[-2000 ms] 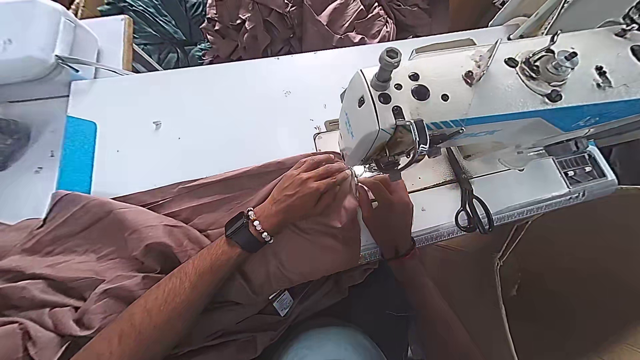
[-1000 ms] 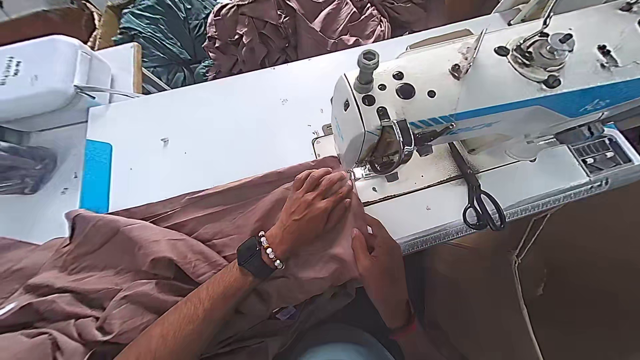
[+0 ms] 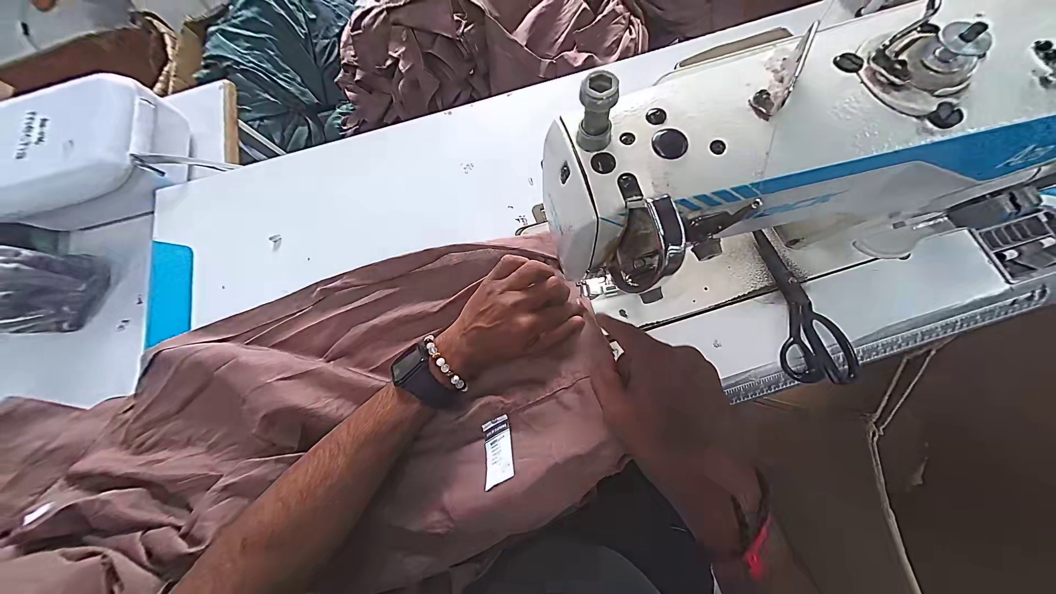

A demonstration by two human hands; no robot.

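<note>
Dusty-pink fabric spreads over the table's left part and down over the near edge, with a white label that bears writing. My left hand, with curled fingers, grips the fabric just left of the presser foot of a white and blue sewing machine. A dark watch and a beaded bracelet are on that wrist. My right hand holds the fabric's right edge, thumb on top, just below the needle area; its other fingers are partly hidden. Black-handled scissors lie right of my hands, blades under the machine arm.
Bunched pink fabric and dark green fabric lie beyond the table. At the left are a white plastic case and a dark plastic-wrapped bundle. A ruler strip follows the table's near edge.
The white label and a seam now show on top of the fabric between my forearms. My right hand has shifted down from the needle area since the earliest frame. The scissors have stayed in place.
</note>
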